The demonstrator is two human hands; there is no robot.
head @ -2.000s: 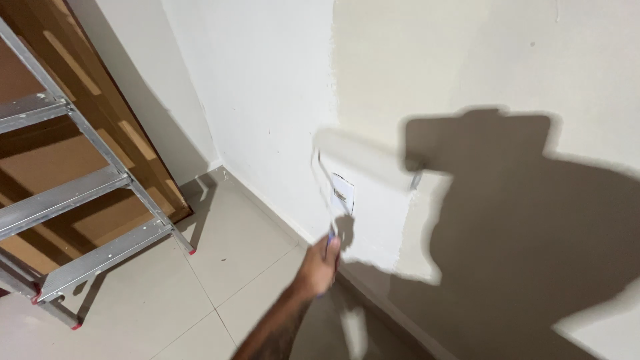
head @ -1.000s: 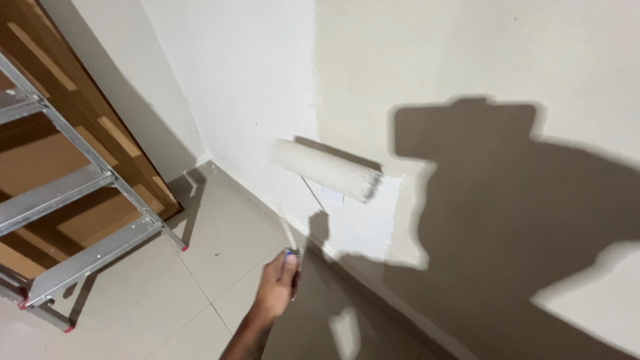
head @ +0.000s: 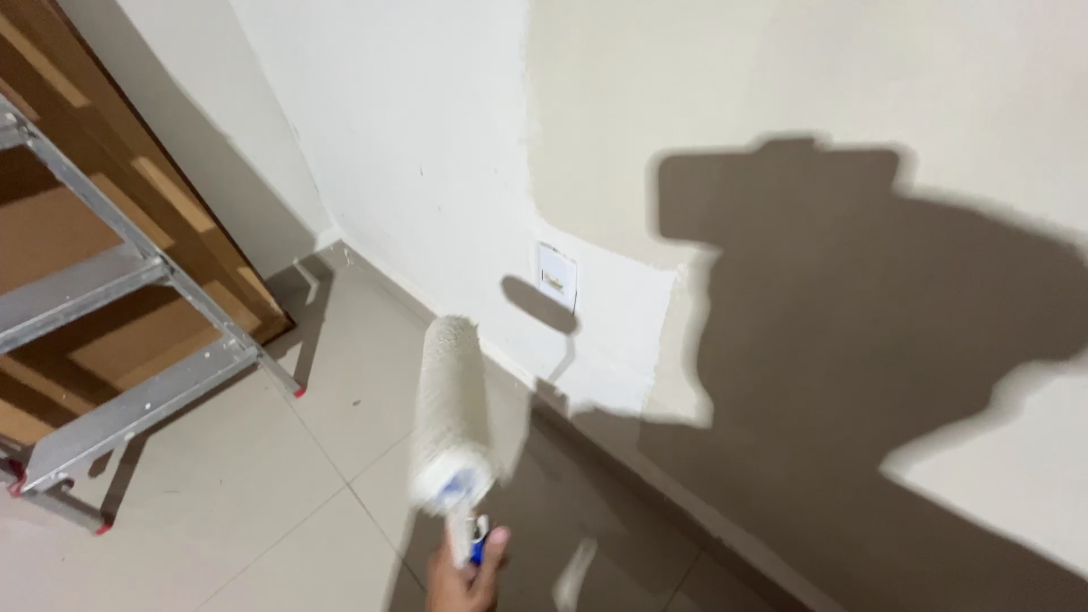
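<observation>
A paint roller [head: 450, 399] with a cream-coloured nap cover is gripped by its blue handle in one of my hands [head: 466, 574], at the bottom centre; the frames do not settle for certain which hand, but its arm comes in from the lower left and its thumb lies on the right. The roller points away from me, apart from the wall. Beyond it, white paint [head: 616, 297] surrounds a wall socket plate [head: 557, 276], next to the beige part of the wall [head: 637, 136]. My other hand is out of view.
An aluminium stepladder [head: 136, 408] with red feet stands at the left on the tiled floor [head: 280, 501]. Behind it leans a brown wooden panel [head: 161, 204]. A baseboard [head: 399, 293] runs along the wall's foot. A large shadow falls over the right part of the wall.
The roller has come off the wall area by the socket plate and moved down, turning from crosswise to pointing away from me. The socket plate, partly covered before, now shows fully.
</observation>
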